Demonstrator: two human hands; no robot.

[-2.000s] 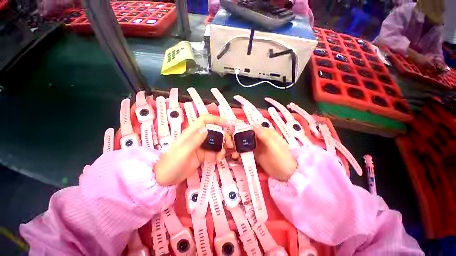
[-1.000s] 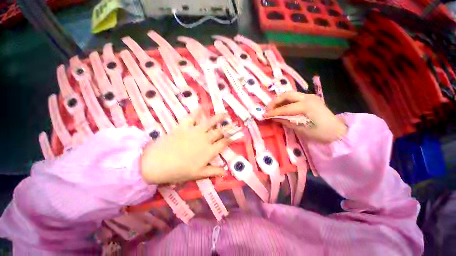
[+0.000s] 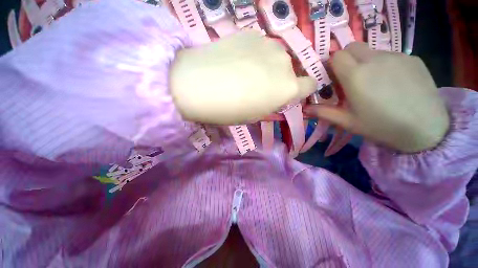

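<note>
Pale pink smartwatches lie face down in a red tray (image 3: 357, 26) at the top, their dark round sensors up. My left hand (image 3: 236, 78) is back up over the tray's near part; its fingers are mostly hidden. One finger reaches to a smartwatch (image 3: 325, 93) between my hands. My right hand (image 3: 393, 97) is at the right of this watch, with a blurred finger stretched below it. Whether either hand grips it cannot be told. Another face-down watch (image 3: 280, 9) lies above my left hand. Straps hang over the tray's near edge.
My pink striped smock with a white zip (image 3: 237, 204) fills the bottom. More pale straps (image 3: 133, 170) show at lower left beside my left sleeve. A slim pale stick (image 3: 410, 26) lies right of the tray. A red-orange tray edge (image 3: 465, 47) shows at far right.
The view has tipped down towards my lap, and the white box and stacked trays are out of view. The two lit watches held earlier no longer show. My hands are at the tray's near edge.
</note>
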